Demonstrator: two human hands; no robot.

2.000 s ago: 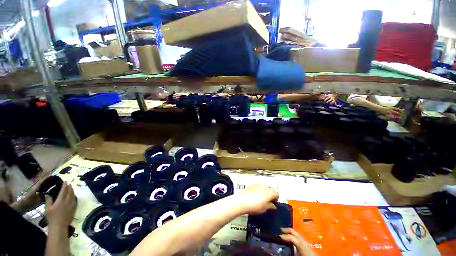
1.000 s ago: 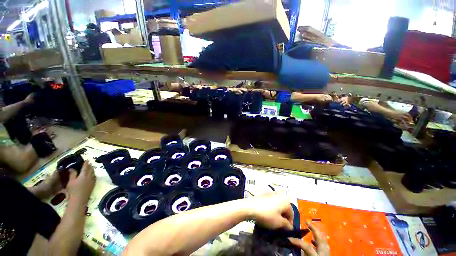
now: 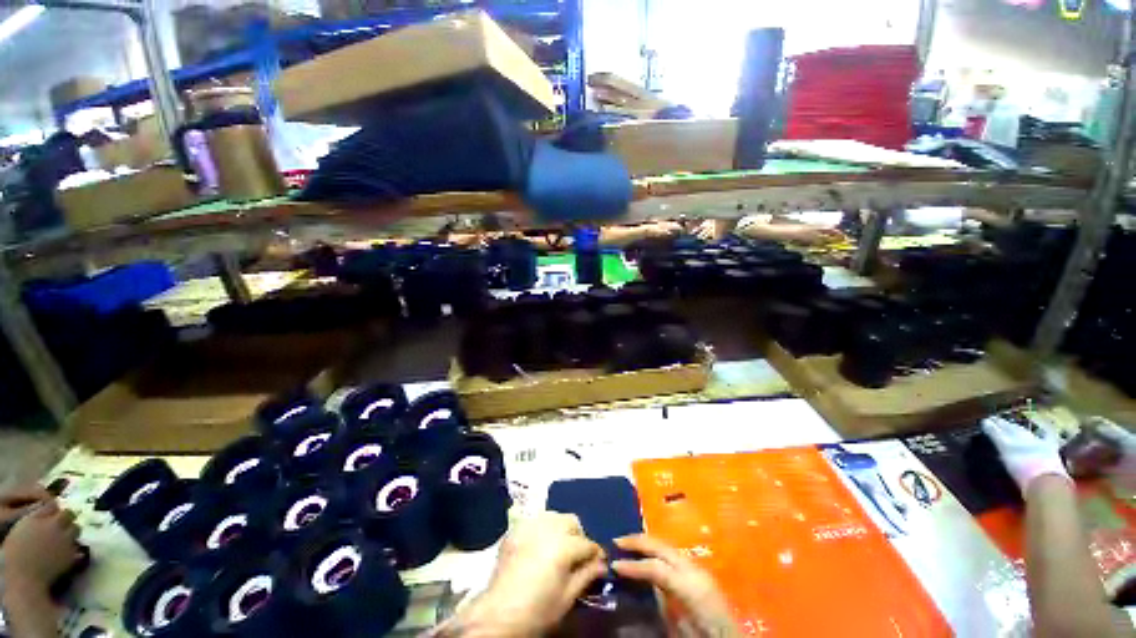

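Observation:
My left hand (image 3: 538, 571) and my right hand (image 3: 667, 576) meet over the near edge of a flat dark navy rounded piece (image 3: 596, 509) at bottom centre. Their fingers are closed around a small dark part between them, with a pale speck below the fingertips. The part is mostly hidden by the fingers and too blurred to name. Black cylindrical units (image 3: 305, 511) stand in a tight cluster to the left, pale rings with dark centres facing up.
An orange printed sheet (image 3: 772, 536) lies right of my hands. Cardboard trays (image 3: 586, 389) of black units stand behind, under a wooden-edged shelf (image 3: 411, 209). A neighbour's white-gloved hand (image 3: 1024, 451) is at right; another person's hand (image 3: 40, 548) is at left.
The view has turned right, so the bench has shifted left. My left arm no longer reaches across the cluster. More of the navy piece shows, and the neighbour's gloved hand has come into view.

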